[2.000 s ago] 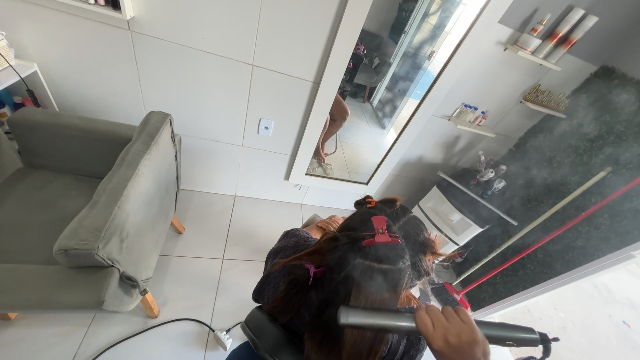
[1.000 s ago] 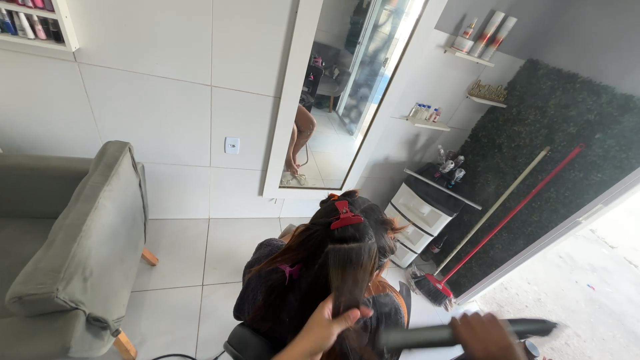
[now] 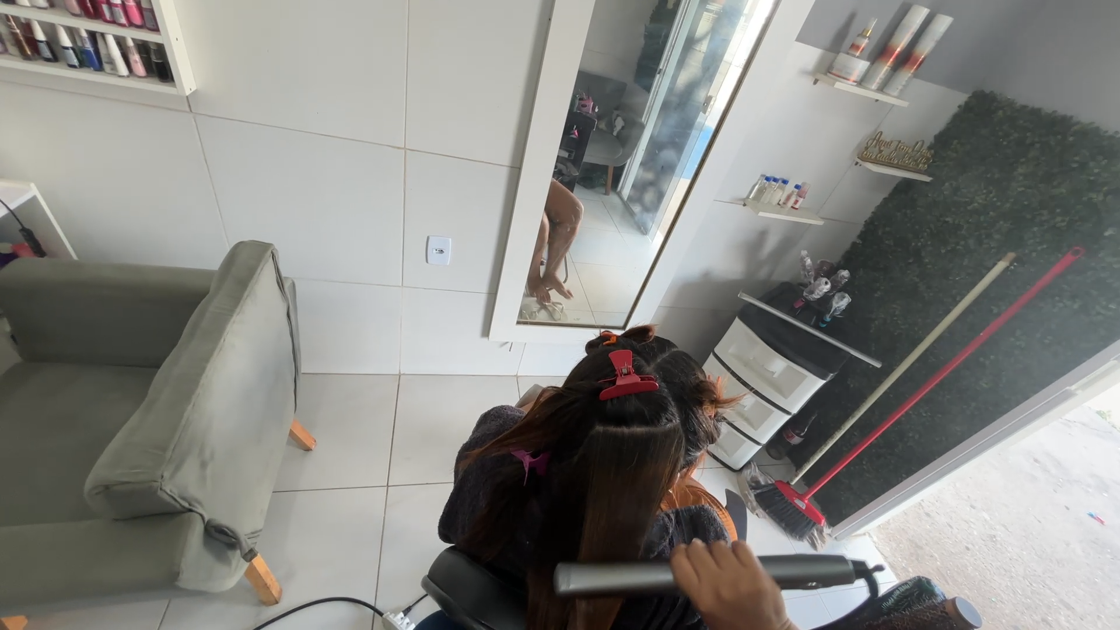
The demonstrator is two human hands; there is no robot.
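My right hand (image 3: 731, 584) grips a grey hair straightener (image 3: 617, 577) at the bottom of the view. The straightener lies across a straight section of dark brown hair (image 3: 626, 499) on a seated person's head; whether its plates are pressed together cannot be told. A red claw clip (image 3: 626, 376) holds hair at the crown, and a magenta clip (image 3: 530, 464) sits lower on the left side. The person has a dark towel (image 3: 481, 437) over the shoulders. My left hand is out of view.
A grey armchair (image 3: 175, 411) stands at left. Ahead are a framed mirror (image 3: 604, 219) and a white drawer unit (image 3: 770, 367). A broom (image 3: 792, 507) leans at right. A power strip (image 3: 398, 619) with a black cable lies by the black chair back (image 3: 477, 586). A round brush (image 3: 936, 612) is at lower right.
My left hand, which held the hair section one second ago, has left the view. The straightener has moved left and now crosses the hair section.
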